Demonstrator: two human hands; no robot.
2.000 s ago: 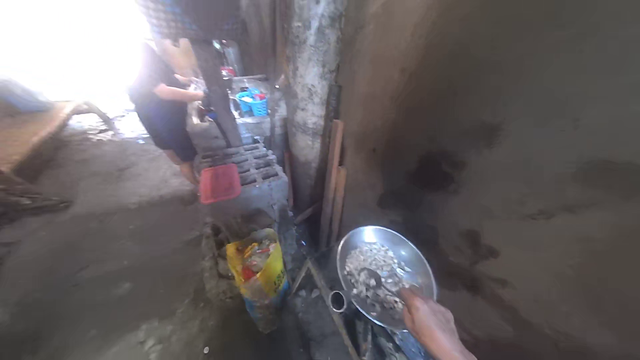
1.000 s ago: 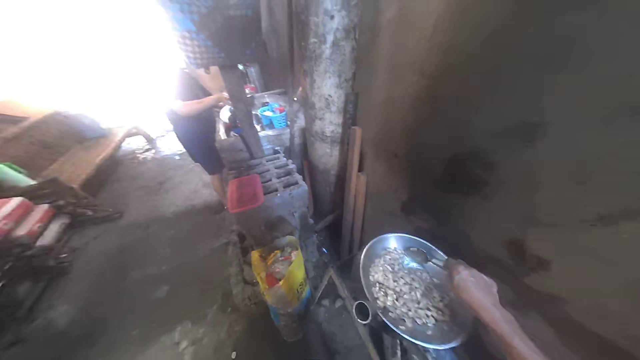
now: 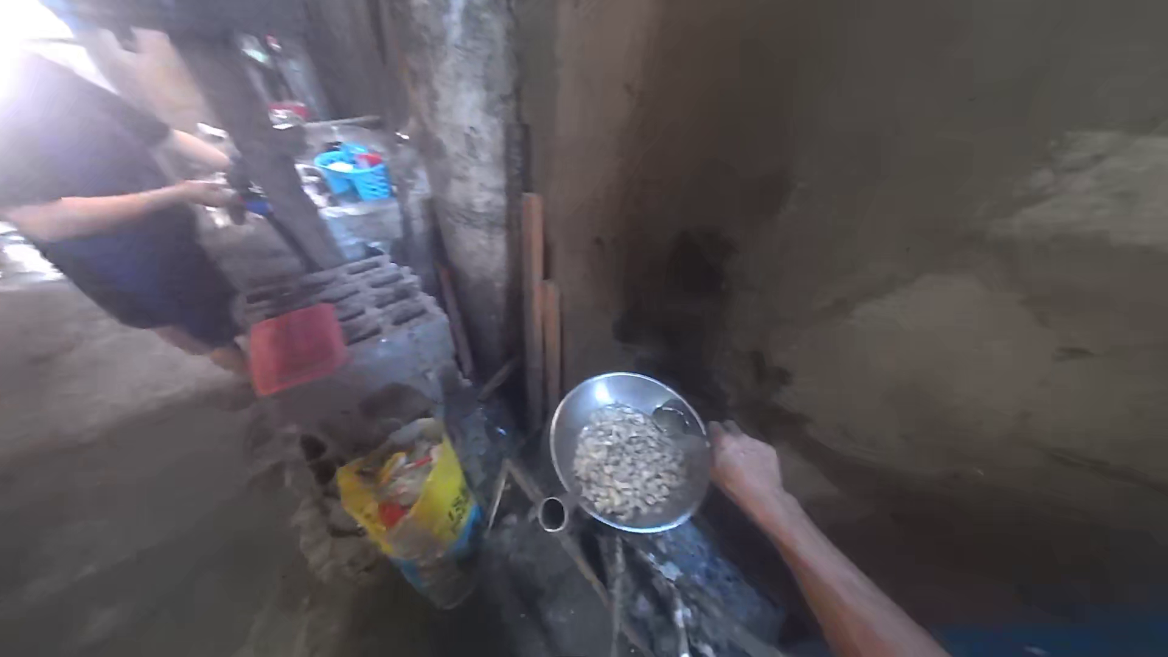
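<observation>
A round metal pan [image 3: 570, 420] holds many small pale pieces of food [image 3: 628, 464], heaped toward its middle and lower part. My right hand [image 3: 744, 464] is at the pan's right rim, its fingers closed there; whether it grips the rim or a handle cannot be told. The dark bowl of a spoon or ladle [image 3: 671, 418] rests inside the pan at the upper right, close to that hand. Under the pan are dark metal bars and ashy pieces [image 3: 671, 570]. My left hand is out of view.
A yellow and blue sack of rubbish [image 3: 447, 502] stands left of the pan, near an open pipe end [image 3: 552, 515]. A red plastic tray [image 3: 298, 349] lies on hollow concrete blocks [image 3: 383, 297]. Another person [image 3: 119, 201] stands at left, near a blue basket [image 3: 370, 178]. A wall rises at right.
My right hand has gone from above the pan's contents, by the spoon, to the right rim. The view has shifted to the right.
</observation>
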